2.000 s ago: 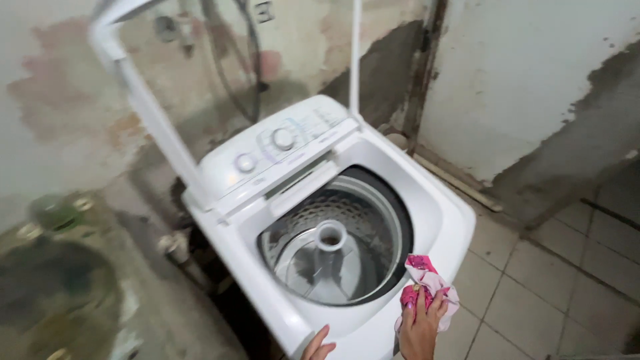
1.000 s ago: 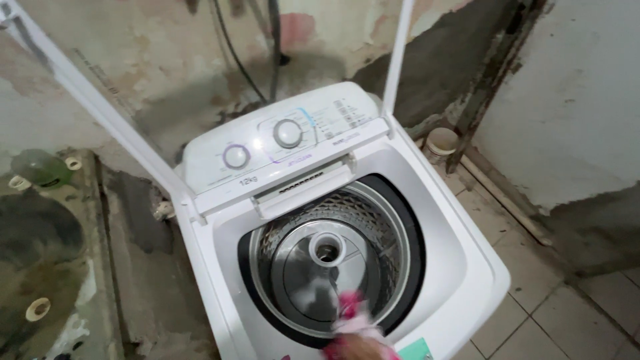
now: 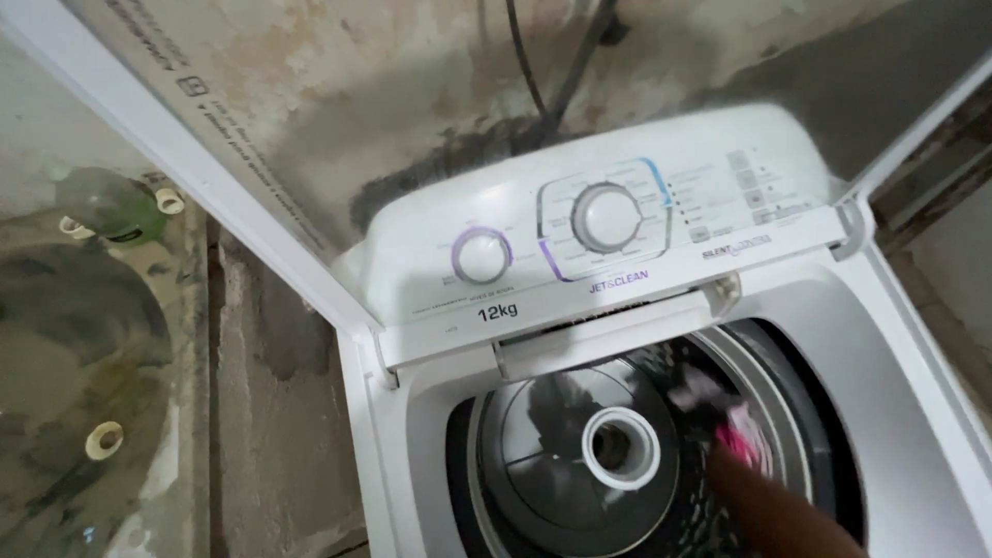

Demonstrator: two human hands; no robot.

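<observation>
A white top-load washing machine (image 3: 891,372) stands with its lid up. Inside its opening are the metal drum (image 3: 775,364) and a white-rimmed central agitator (image 3: 621,449). My right hand (image 3: 763,504), blurred and partly cut off by the lower edge, reaches down into the right side of the drum. At its fingertips is a pink and white cloth (image 3: 740,442); the blur hides whether the fingers grip it. My left hand is out of view.
The raised lid frame (image 3: 178,155) slants up at the left. The control panel with two knobs (image 3: 608,217) lies behind the opening. A stained basin (image 3: 186,387) with a greenish bottle (image 3: 116,205) is at the left. Hoses (image 3: 573,77) hang on the wall.
My right hand and the cloth have moved from the machine's front rim into the drum. My left hand, at the front edge two seconds ago, has left the view. The view has moved closer.
</observation>
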